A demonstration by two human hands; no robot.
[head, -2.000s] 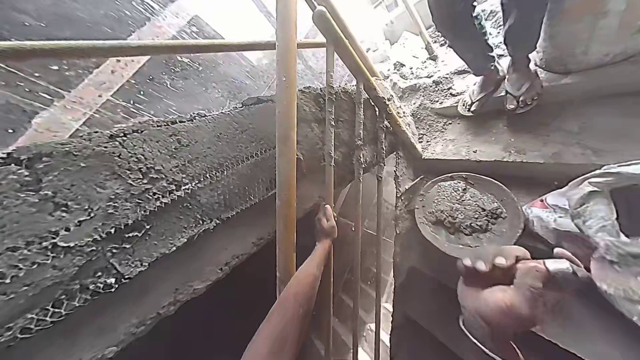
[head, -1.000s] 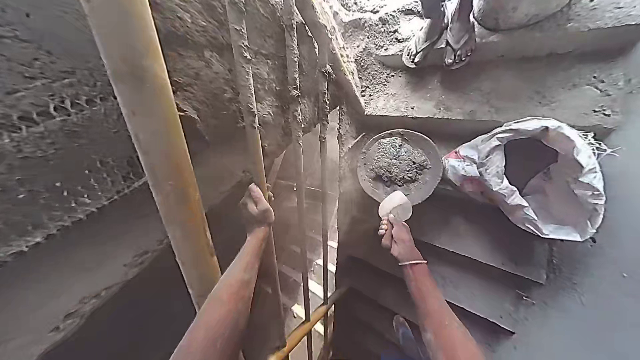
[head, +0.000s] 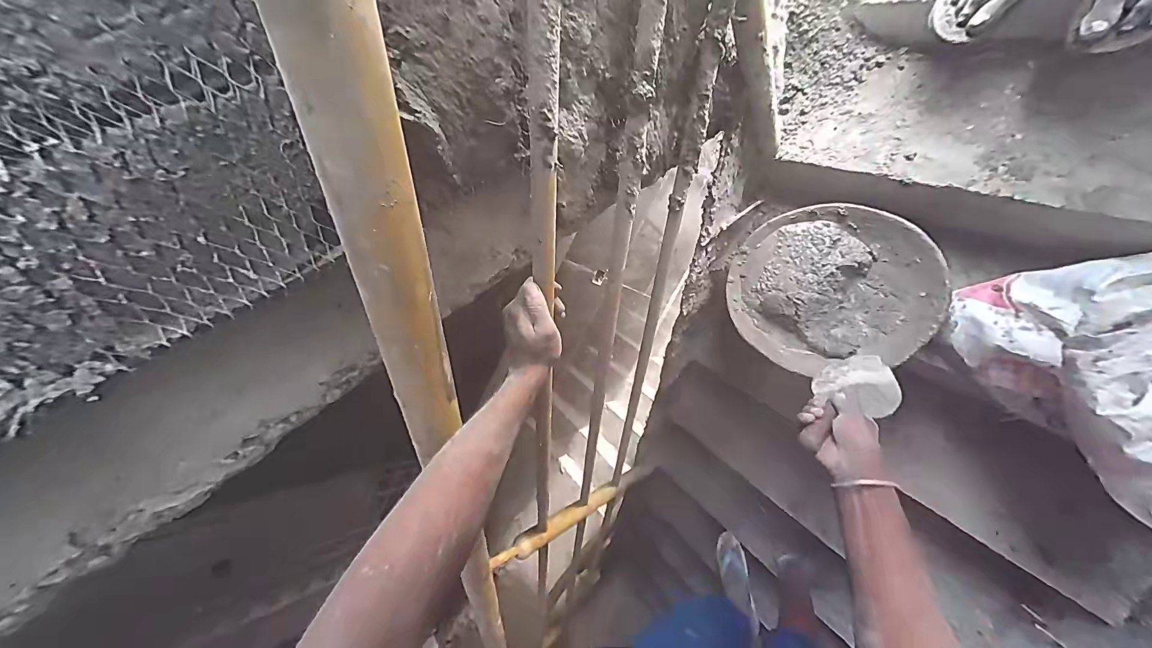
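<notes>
My left hand is closed around a thin upright metal bar of the stair railing, left of the other bars. In my right hand is a pale plastic scoop or mug, at the near rim of a round pan. Wet grey mortar lies in the pan. Whether the scoop holds anything I cannot tell. A thick yellow post stands left of my left hand.
Concrete stairs descend below the pan. A white woven sack lies at right. Another person's sandalled feet are on a higher level. Wire mesh covers the rough wall at left. A yellow crossbar joins the bars.
The view has moved nearer the railing and pan. My left hand stays on the bar. The scoop, at the pan's near rim one second ago, is still there in my right hand.
</notes>
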